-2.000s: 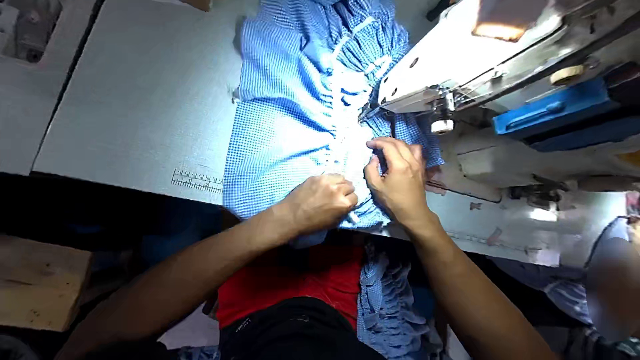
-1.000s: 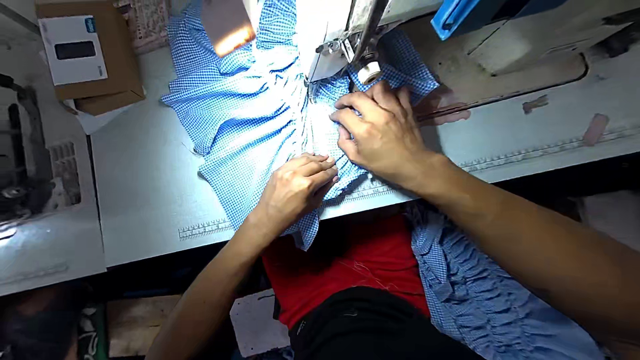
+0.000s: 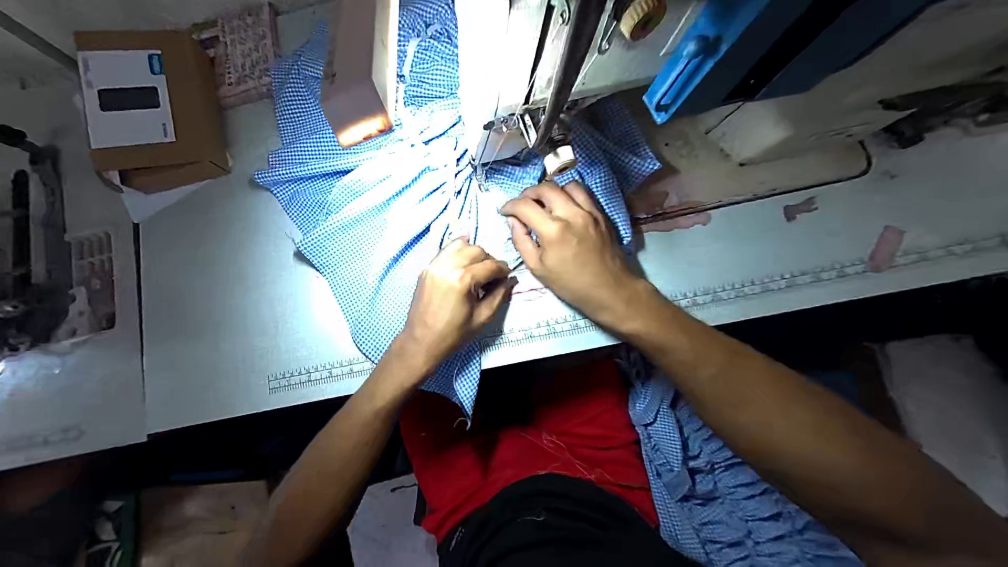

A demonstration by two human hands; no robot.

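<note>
Blue-and-white checked fabric (image 3: 370, 228) lies gathered under the needle area of an industrial sewing machine (image 3: 504, 138), brightly lit there. My left hand (image 3: 453, 295) pinches the fabric's edge between thumb and fingers, in front of the presser foot (image 3: 479, 169). Just right of the foot, my right hand (image 3: 567, 240) has its fingertips down on the cloth; whether they grip it is hard to tell. More of the fabric bunches behind and to the right of the needle. Gathered checked fabric (image 3: 732, 488) also hangs at my lap on the right.
A cardboard box (image 3: 189, 102) stands at the back left, near another machine (image 3: 47, 260). A printed ruler strip (image 3: 315, 376) runs along the table's front edge. Fabric scraps (image 3: 886, 248) lie on the right. The blue machine part (image 3: 693, 63) juts out above the table.
The view has shifted since the first frame. My left hand's thumb and fingers now form a pinch at the cloth edge, and the cloth between my hands has moved apart, showing table there.
</note>
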